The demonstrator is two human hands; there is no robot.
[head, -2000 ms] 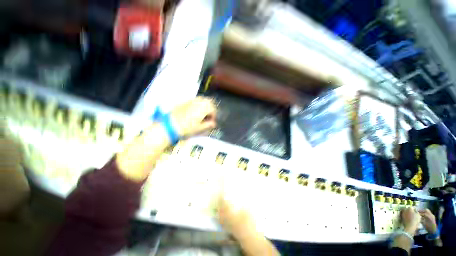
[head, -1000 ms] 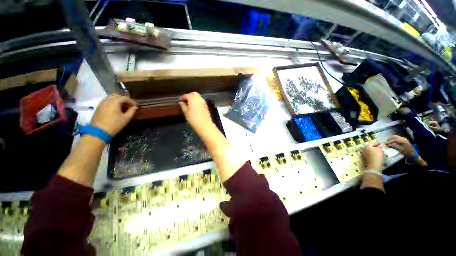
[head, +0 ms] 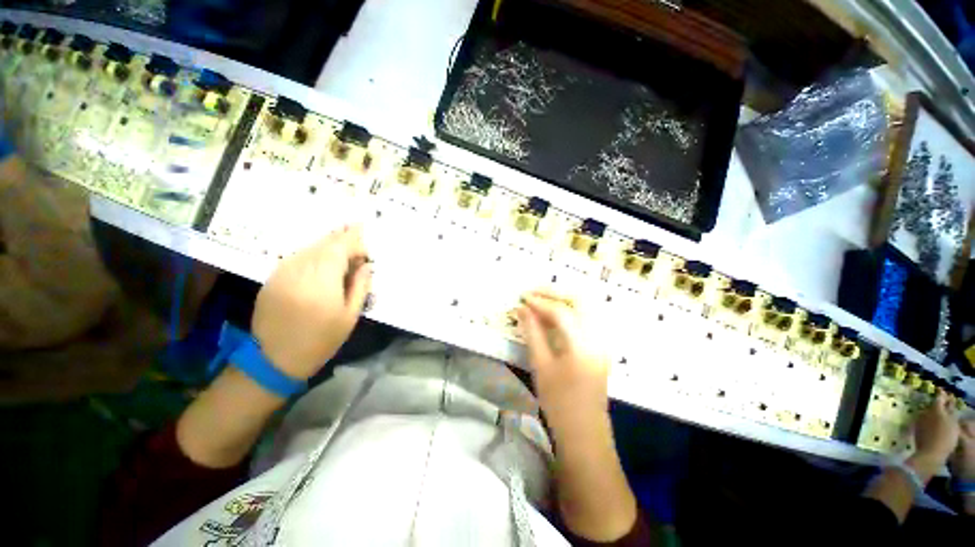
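A long pale circuit board panel (head: 663,321) lies in front of me, its middle washed out by glare. Black blocks with copper and yellow parts line its far edge, and small dark parts dot its surface. My left hand (head: 310,302), with a blue wrist strap (head: 262,365), is over the panel's near edge, fingers curled together. My right hand (head: 565,353) is over the near edge further right, thumb and fingertips pinched. Anything between the fingertips is too small to tell. Beyond the panel, a black component tray (head: 583,118) holds two silvery heaps of leaded components.
A clear plastic bag (head: 818,139) lies right of the tray, near a blue-filled parts box (head: 891,294) and a framed white tray (head: 930,203). Another panel (head: 118,128) continues at left across a dark gap. Another person's hands (head: 935,433) are at far right.
Both hands have come back from the rod above the tray to the panel's near edge and no longer hold it. The view has tilted down, showing my lap.
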